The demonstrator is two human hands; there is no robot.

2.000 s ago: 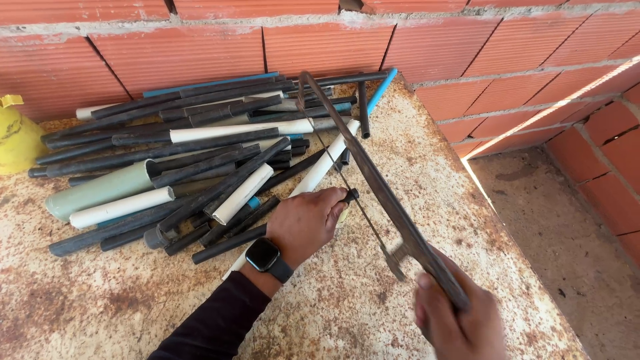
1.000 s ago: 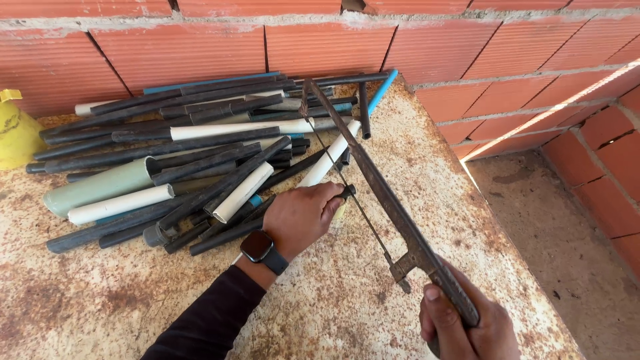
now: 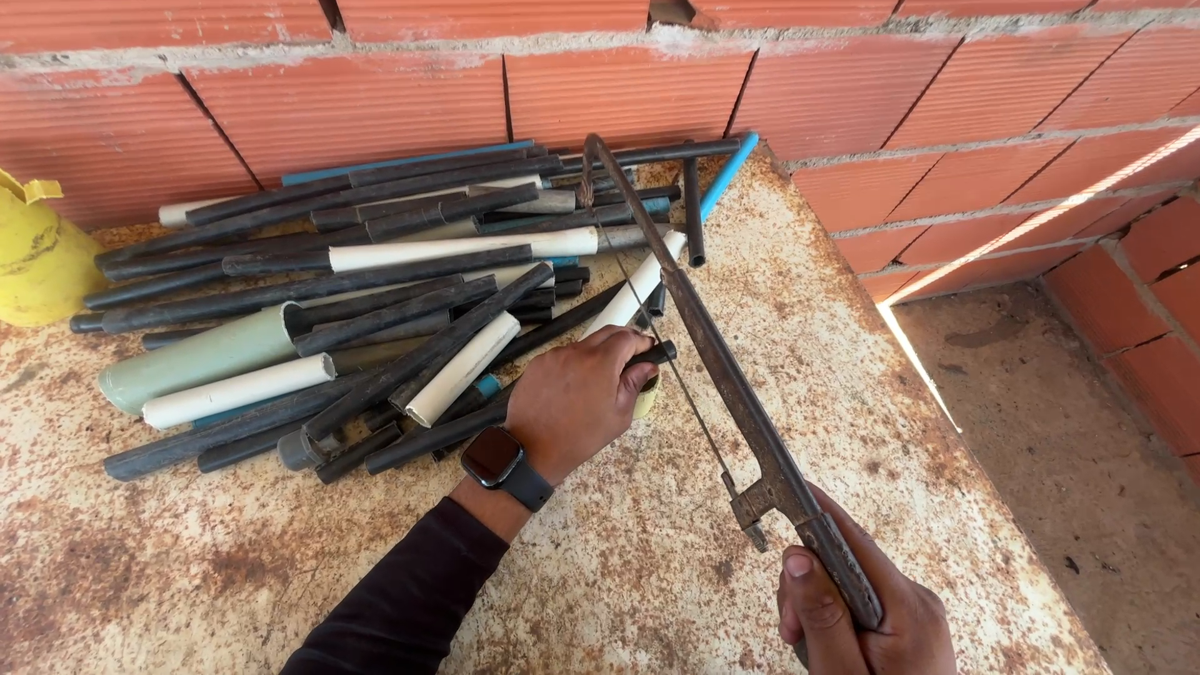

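My left hand (image 3: pixel 577 403), with a dark watch on the wrist, grips a black plastic pipe (image 3: pixel 656 353) whose short end pokes out past the thumb. In my right hand (image 3: pixel 867 600) is the handle of a hacksaw (image 3: pixel 712 366) with a worn metal frame. The saw's thin blade (image 3: pixel 670 352) lies across the pipe close to my left fingertips; the depth of any cut cannot be seen. Beneath the pipe a pale yellow round piece (image 3: pixel 646 398) shows partly. A white pipe (image 3: pixel 637 281) runs just behind my left hand.
A pile of black, white and blue pipes (image 3: pixel 422 272) and a wide grey-green pipe (image 3: pixel 206 361) lie on the rusty metal tabletop (image 3: pixel 600 581). A yellow plastic container (image 3: pixel 42 262) stands at the left. A hollow-brick wall (image 3: pixel 619 89) borders the back; the table's right edge drops to a floor.
The hacksaw has shifted a little along its length between frames, with my right hand on its handle throughout. My left hand stays at the pipe.
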